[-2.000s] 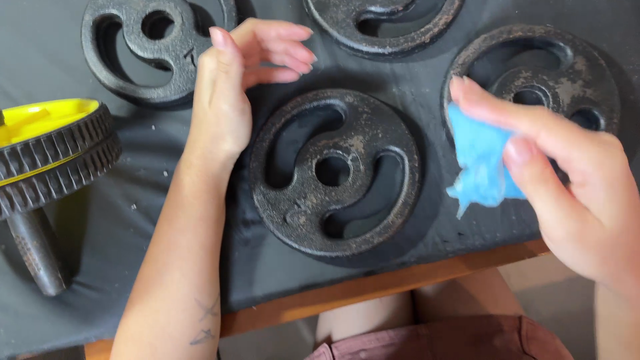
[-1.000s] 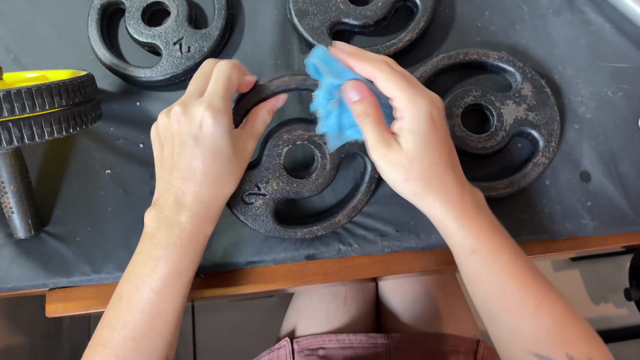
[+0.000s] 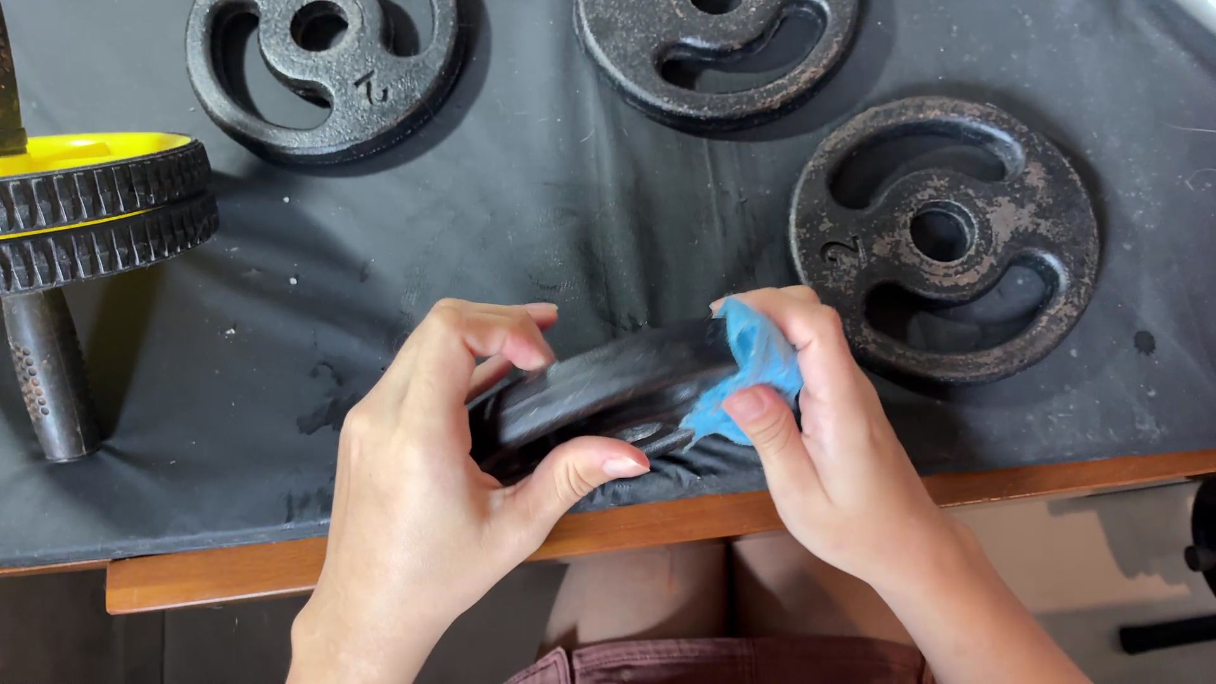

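Observation:
A black cast-iron weight plate (image 3: pixel 608 385) stands tilted up on its edge near the table's front edge, blurred by motion. My left hand (image 3: pixel 432 446) grips its left end, thumb on the near side and fingers over the top. A crumpled blue cloth (image 3: pixel 755 370) is pinched in my right hand (image 3: pixel 826 427) and wraps the plate's right end. Just beyond my right hand lies a worn weight plate (image 3: pixel 1012 214) marked 2, flat on the black cover.
Another plate marked 2 (image 3: pixel 356 104) lies at the upper left, and one more plate (image 3: pixel 760 90) at the top. An ab wheel (image 3: pixel 104 214) with yellow hub and black treads rests at the left. The table's wooden edge (image 3: pixel 665 518) runs in front of me.
The near plate lay flat two seconds ago, with my left hand off it; now it is tipped on edge between both hands. The blue cloth has moved onto its right end.

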